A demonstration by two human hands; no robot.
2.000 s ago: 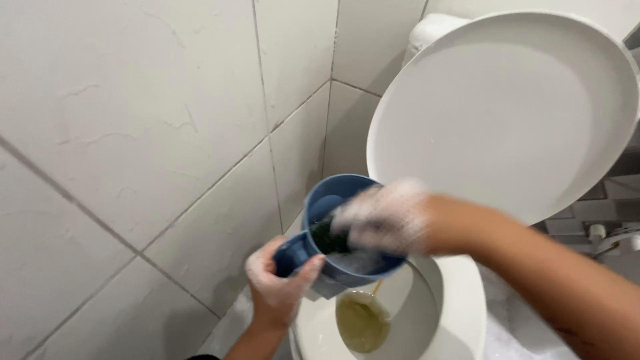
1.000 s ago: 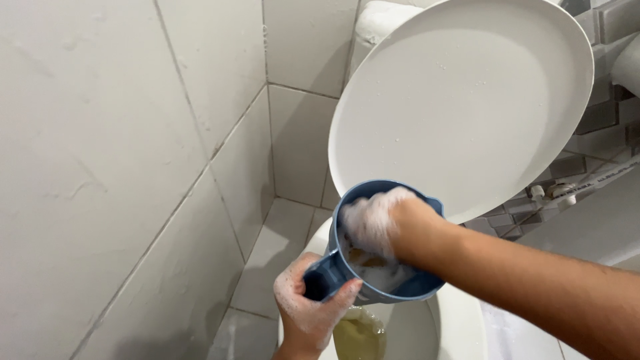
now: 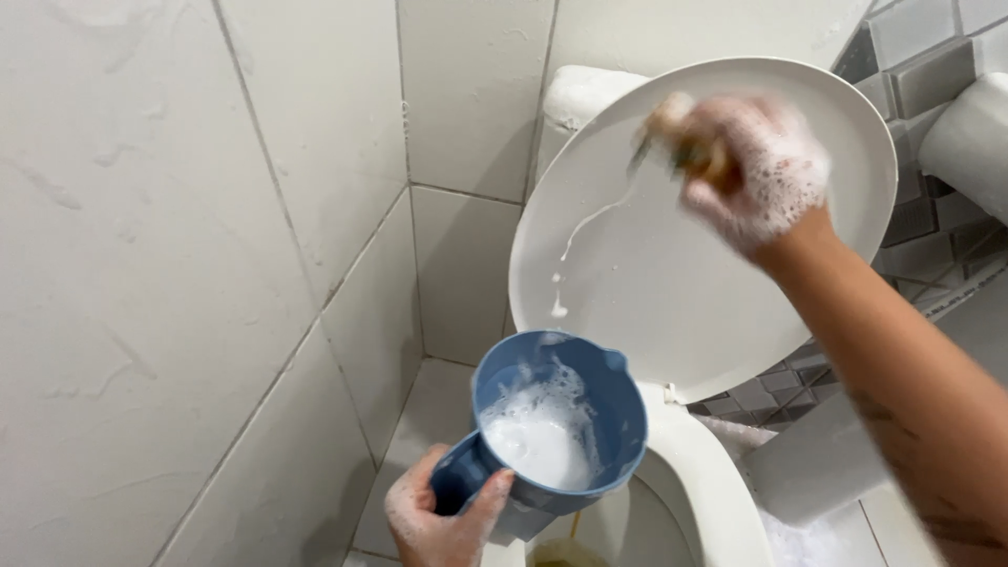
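Observation:
My left hand (image 3: pixel 445 508), dotted with suds, grips the handle of a blue plastic dipper (image 3: pixel 622 417) above the toilet bowl. White soapy foam (image 3: pixel 543 441) lies in the dipper. Foam covers my right hand (image 3: pixel 756 165), raised in front of the upright toilet lid (image 3: pixel 630 291) and closed around a blurred sponge or scrubber (image 3: pixel 705 161), yellowish with some dark green. A streak of suds and a few drops run down the lid's inner face, left of that hand. Below the dipper, the toilet bowl (image 3: pixel 657 512) shows yellowish water at its bottom.
White wall tiles (image 3: pixel 157 236) stand close on the left and meet in a corner behind the dipper. The toilet seat (image 3: pixel 728 488) or rim shows at the lower right. Behind the lid are the cistern (image 3: pixel 587 94) and grey patterned tiles (image 3: pixel 933 75). A rounded white object (image 3: pixel 972 150) sits at the right edge.
My right hand has come up out of the dipper with the sponge or scrubber and is now in front of the lid. A streak of suds has appeared on the lid.

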